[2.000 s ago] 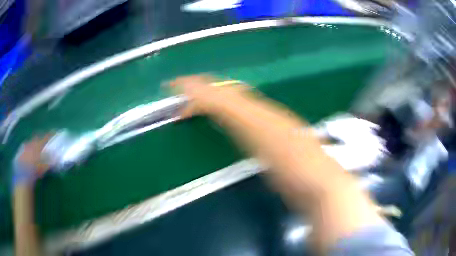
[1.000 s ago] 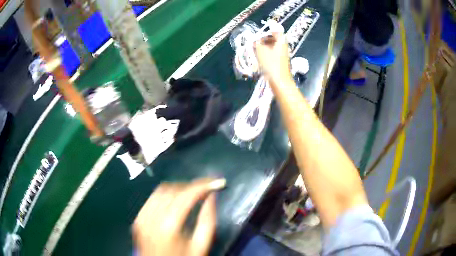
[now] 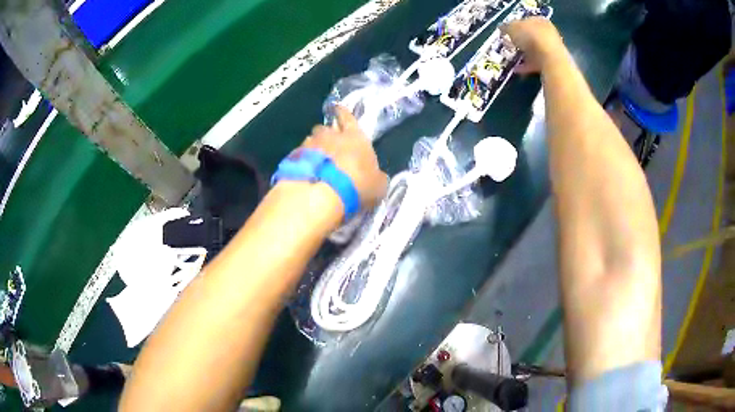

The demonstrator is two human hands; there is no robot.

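Note:
Two open power strip bases lie side by side at the top, with circuit boards and coloured wires inside. My right hand [image 3: 533, 42] is closed around the nearer power strip base [image 3: 483, 74]. The farther power strip base [image 3: 461, 26] lies to its left. The nearer one's white cord [image 3: 355, 290] lies coiled in clear plastic, with its round plug [image 3: 495, 158] beside it. The other plug [image 3: 436, 76] rests near the farther strip. My left hand [image 3: 350, 157], with a blue wrist strap [image 3: 316, 172], is over the farther cord and its plastic bag [image 3: 379, 72]; its grip is partly hidden.
A chipped metal post [image 3: 97, 105] stands at left by the green conveyor [image 3: 234, 48]. White cloth [image 3: 149, 269] and a black pouch [image 3: 230, 189] lie beside my left forearm. A device with a gauge [image 3: 471, 346] is at the bottom. A person sits on a blue stool [image 3: 651, 114] at upper right.
My left hand has moved up and forward to the farther cord. My right hand has gone from the cord and bag to the nearer strip. The view has shifted towards the strips.

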